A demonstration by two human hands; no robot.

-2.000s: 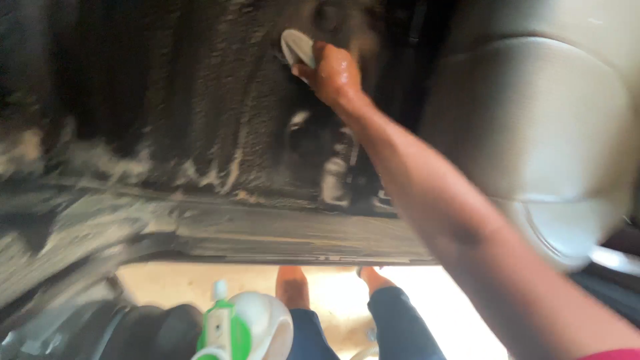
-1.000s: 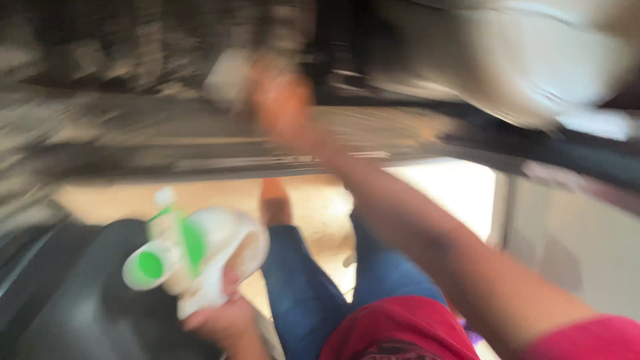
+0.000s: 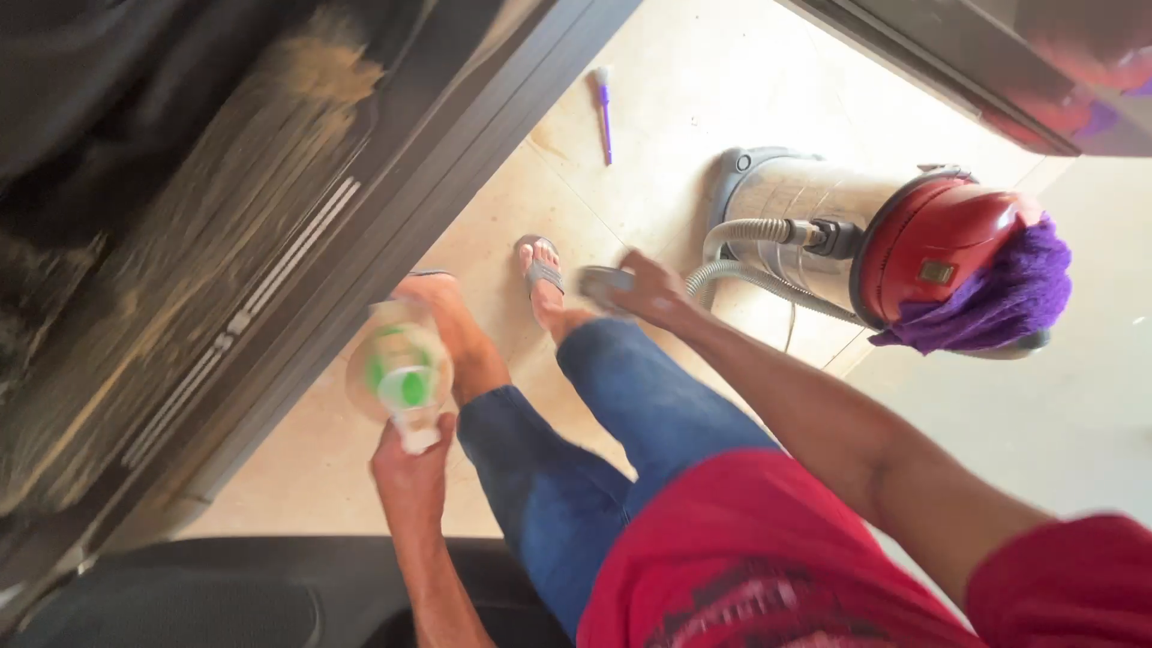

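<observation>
My left hand (image 3: 414,468) grips the neck of a white and green spray bottle (image 3: 396,364), blurred, beside the car's door sill (image 3: 432,171). In my right hand (image 3: 648,290) is a grey scrub brush (image 3: 603,286), its outline blurred; I hold it above the floor, between my sandalled foot and the hose of the vacuum cleaner. Brown dirt streaks cover the car's dark floor (image 3: 207,207) at the left, which neither hand touches.
A wet-dry vacuum cleaner (image 3: 801,229) with a red top stands on the tiled floor at the right, a purple microfibre cloth (image 3: 999,288) draped over it. A purple-handled detailing brush (image 3: 606,121) lies on the tiles. A dark door panel (image 3: 225,594) is at lower left.
My right hand has come away from the car's floor with the brush and now hangs outside the sill. My left hand still holds the bottle. The view has swung toward the tiled floor.
</observation>
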